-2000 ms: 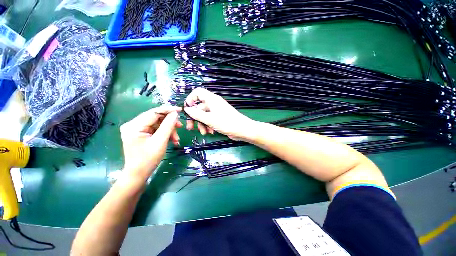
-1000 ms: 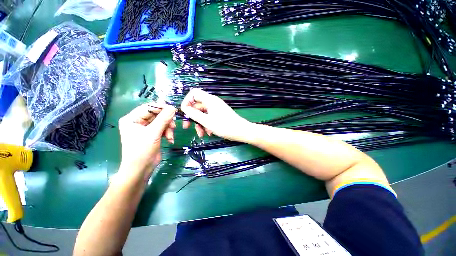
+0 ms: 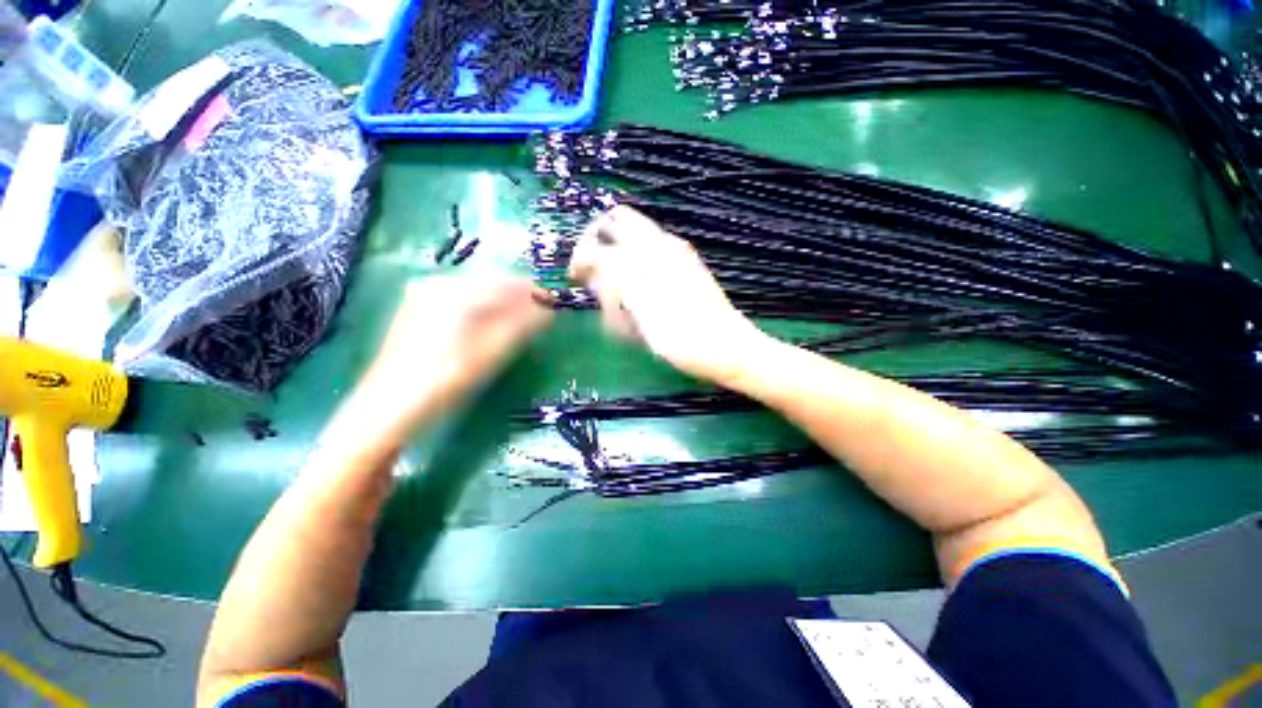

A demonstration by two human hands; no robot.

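Black cables [image 3: 886,228] lie side by side across the work surface, their pale-specked wire ends [image 3: 554,249] toward the left. My left hand [image 3: 464,332] is blurred, left of these ends, fingers closed together. A small dark piece shows at its fingertips, too blurred to name. My right hand [image 3: 657,284] is over the cable ends, fingers bent. What it holds, if anything, is hidden by blur. Several loose black sleeves [image 3: 457,246] lie above my left hand. A thinner cable group [image 3: 664,477] lies nearer me, its ends crossing.
A blue bin [image 3: 478,125] of black sleeves stands at the far edge, beside a clear bag [image 3: 229,208] of black pieces. A yellow heat gun [image 3: 53,429] is at the left edge. Another cable bundle [image 3: 955,56] lies at the far right. Small black pieces lie below the bag.
My hands have moved slightly apart and blurred. My right hand has moved up toward the main bundle's ends. The whole view has shifted, so the bag, bin and heat gun appear further right.
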